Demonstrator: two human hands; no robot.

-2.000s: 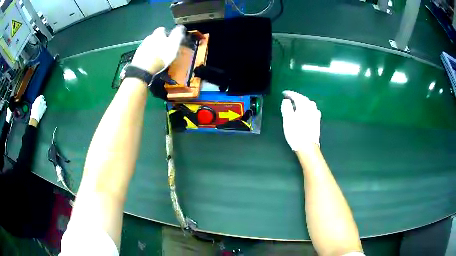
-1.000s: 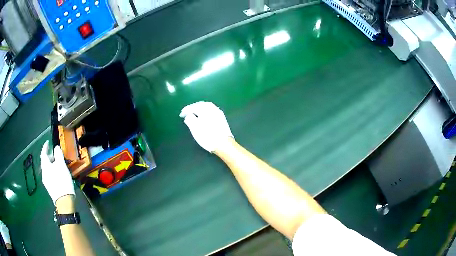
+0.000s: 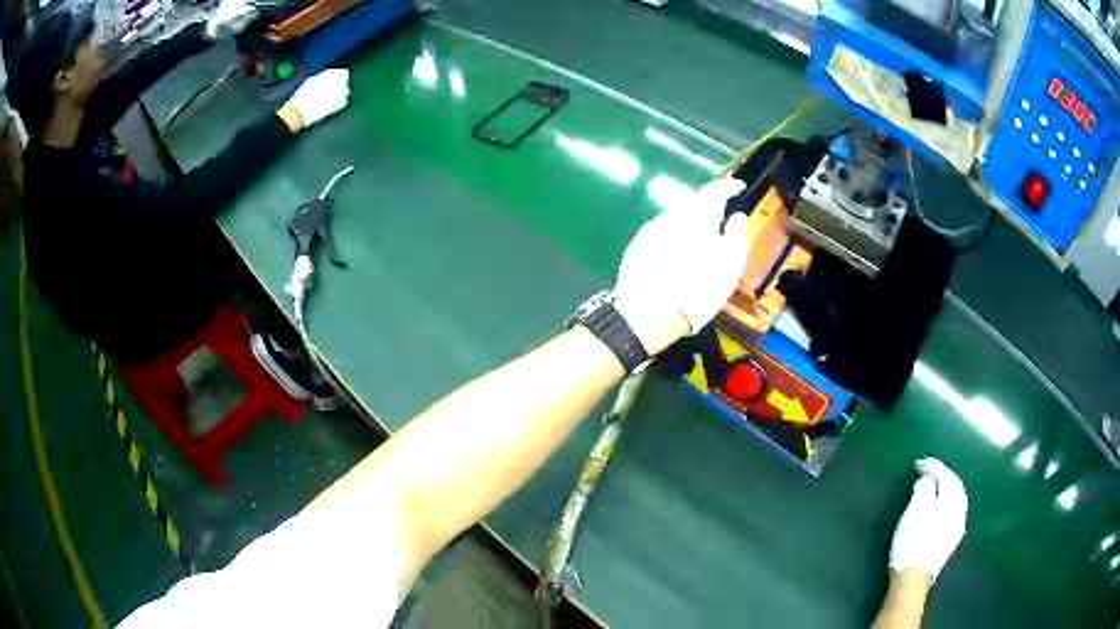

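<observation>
My left hand [image 3: 683, 261], white-gloved with a dark watch at the wrist, is at the left side of the orange press nest [image 3: 768, 258]. Its fingertips are beside a dark edge there; whether they grip anything cannot be told. The metal press head [image 3: 850, 203] stands just behind the nest. My right hand [image 3: 930, 522], white-gloved, is over the bench at the lower right, empty, fingers loosely bent. The red button [image 3: 744, 380] sits on the press's front panel. A thin black phone frame [image 3: 544, 93] lies on the bench, left of the press.
A black cloth [image 3: 890, 313] covers the press top. A blue controller [image 3: 1046, 123] stands behind. A taped hose [image 3: 586, 482] runs to the bench edge. A small dark air gun [image 3: 312, 227] lies left. Another person [image 3: 117, 221] works at the far left, near a red stool [image 3: 197, 391].
The view has swung left, so the press now appears to the right. My left hand has come over the nest's left side. My right hand now shows lower right, in front of the press.
</observation>
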